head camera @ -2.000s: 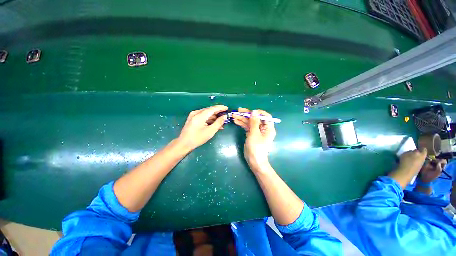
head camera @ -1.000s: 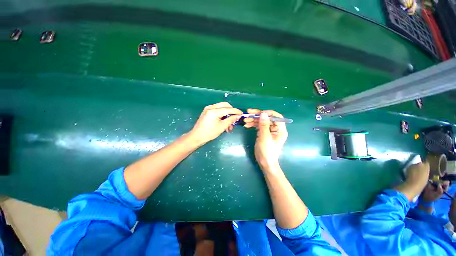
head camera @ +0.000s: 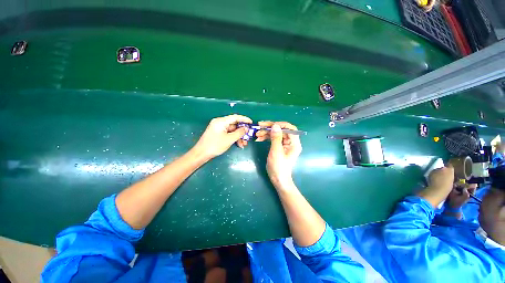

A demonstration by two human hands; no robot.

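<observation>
My left hand (head camera: 220,135) holds a small dark device housing (head camera: 248,132) with pale, bluish inner parts, above the green surface near the middle of the view. My right hand (head camera: 284,148) grips slim silver tweezers (head camera: 292,132). Their tip end points left and reaches the housing. The fingers of both hands are close together around the housing and partly hide it. Whether the tip touches a part inside is too small to tell.
The green surface (head camera: 183,221) bears pale crumbs and several spaced housings (head camera: 128,54). A slanting grey post (head camera: 421,83) and a wire spool (head camera: 368,151) stand at right. A neighbour's hand (head camera: 441,179), a fan (head camera: 461,142) and a black tray (head camera: 429,25) lie farther right.
The whole view has shifted a little, so the spool and post appear farther left. The housing between my fingers shows more of its pale inside. Both hands keep their holds.
</observation>
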